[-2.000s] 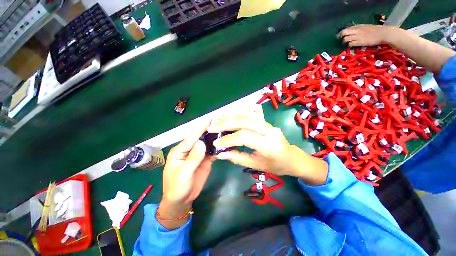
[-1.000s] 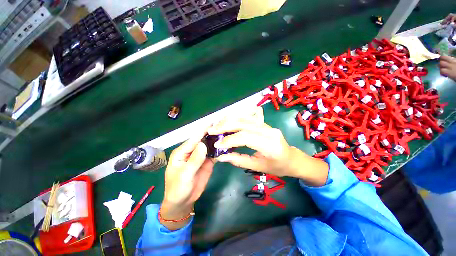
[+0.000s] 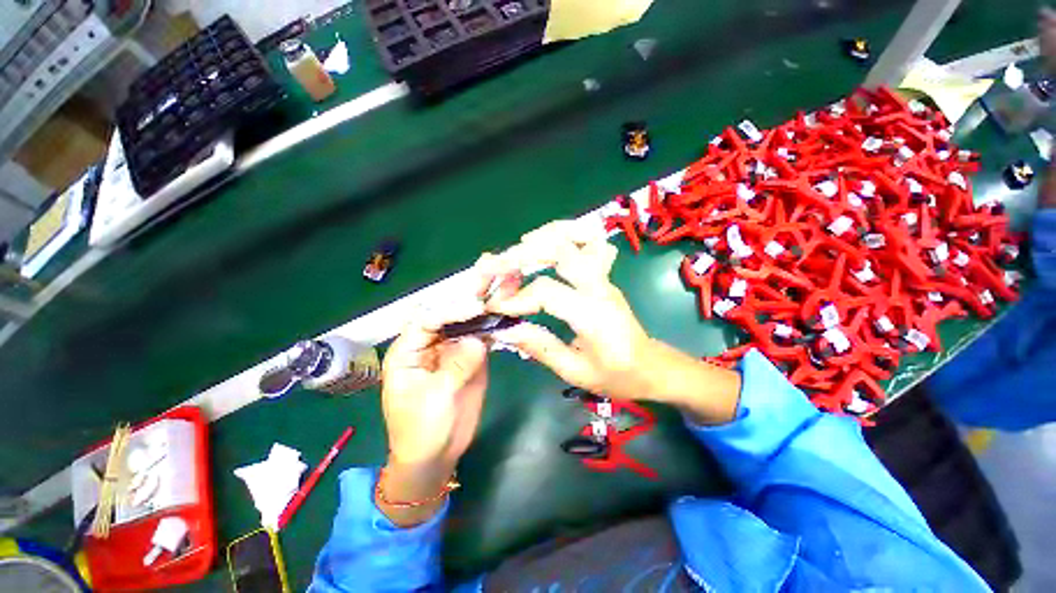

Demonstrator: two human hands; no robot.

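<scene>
My left hand and my right hand meet in front of me and hold a small black electronic unit between their fingertips. The unit is seen nearly edge-on and the fingers cover part of it. A white wipe shows behind and above the fingers of my right hand; how it is held is partly hidden. A red spring clamp with black jaws and a small white label lies on the green surface just below my right wrist.
A large heap of red clamps lies at right. Sub-assemblies lie on the green belt. Bottles, a red pen, crumpled wipe, phone and red tray are left. Another person's sleeve is at right.
The unit has turned from showing its face to nearly edge-on, and my right fingers have shifted. The sub-assemblies on the belt have moved left. The other person's hand has left the heap's far edge.
</scene>
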